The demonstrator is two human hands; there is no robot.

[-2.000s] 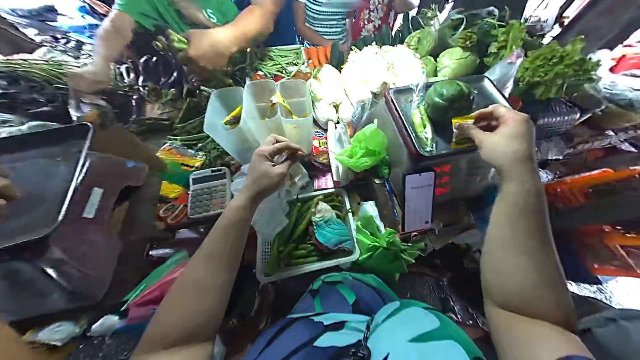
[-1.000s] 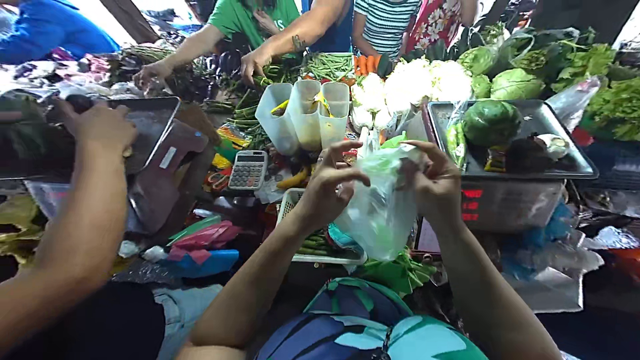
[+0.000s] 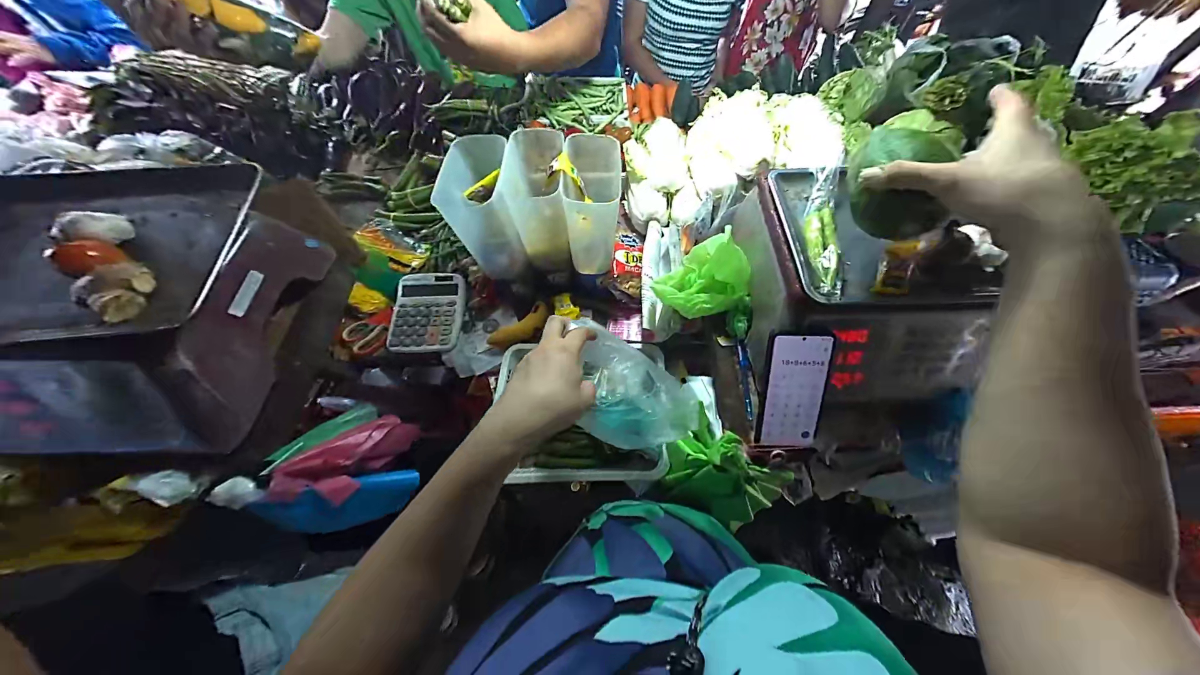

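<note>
My left hand (image 3: 553,380) grips the rim of a clear plastic bag (image 3: 633,389), which hangs over a white plastic basket (image 3: 586,475) of long green vegetables. At the right, my right hand (image 3: 998,173) is spread with its thumb and fingers around a round green cabbage (image 3: 902,178); whether it bears the cabbage's weight I cannot tell. Under it is the metal tray (image 3: 797,225) of a digital scale, with bagged green vegetables (image 3: 822,248), a small yellow packet (image 3: 897,267) and a pale bulb (image 3: 982,246).
A second scale tray (image 3: 202,253) at the left bears a tomato (image 3: 87,257) and ginger. A calculator (image 3: 427,314), plastic containers (image 3: 534,202), a green bag (image 3: 708,274) and a phone (image 3: 795,389) stand between the scales. Cauliflowers (image 3: 764,127) lie behind; people stand across the stall.
My right hand has left the plastic bag and moved right to the cabbage. My left hand has lowered with the bag. The other person's arm over the left tray is gone from there.
</note>
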